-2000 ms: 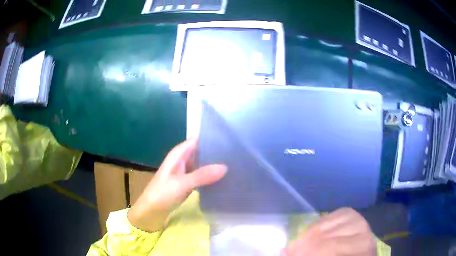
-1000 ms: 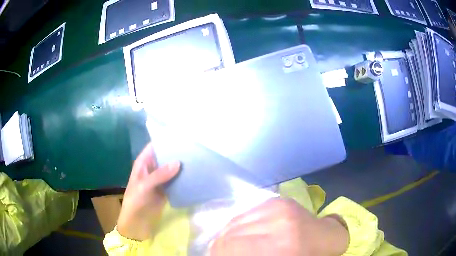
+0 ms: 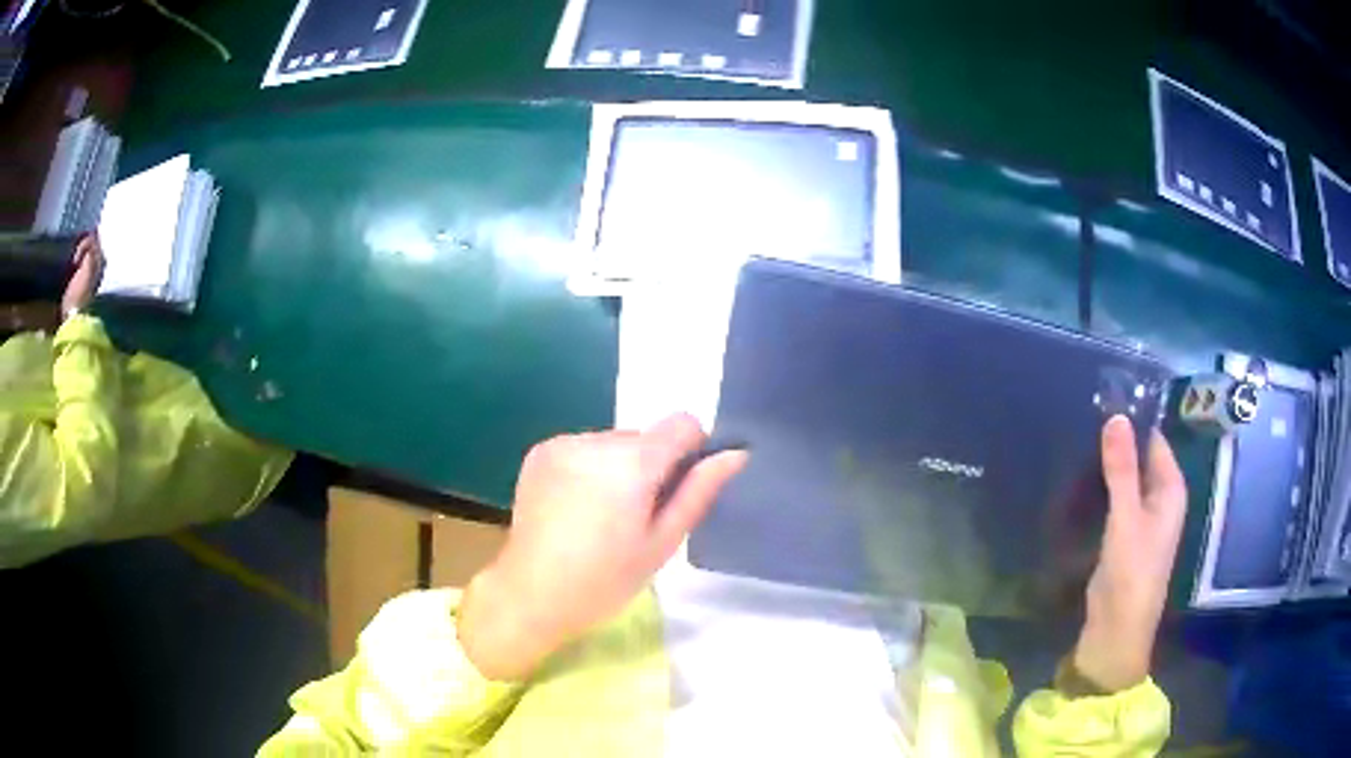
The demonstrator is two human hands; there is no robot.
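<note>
A dark grey-blue tablet (image 3: 904, 444) is held back cover up, with a logo near its centre and a camera module at its far right corner. My left hand (image 3: 593, 518) is at the tablet's left edge, thumb and fingers closed on it or on film there; which one, I cannot tell. My right hand (image 3: 1133, 533) grips the tablet's right edge, fingers on the back near the cameras. A clear, glossy film or bag (image 3: 793, 666) shows below the tablet's near edge. A white sheet (image 3: 664, 356) lies partly behind the tablet's left side.
A screen-up tablet (image 3: 741, 193) lies on white beyond the held one. More tablets (image 3: 1222, 163) lie along the far side of the green bench (image 3: 400, 326). A metal fixture (image 3: 1222, 400) and stacked tablets are at right. A coworker's yellow sleeve (image 3: 119, 430) and pale stack (image 3: 156, 237) are at left.
The diagonal film line across the back cover is gone. My right hand has moved from the near edge to the tablet's right edge. The tablet looks darker, its right side angled nearer me.
</note>
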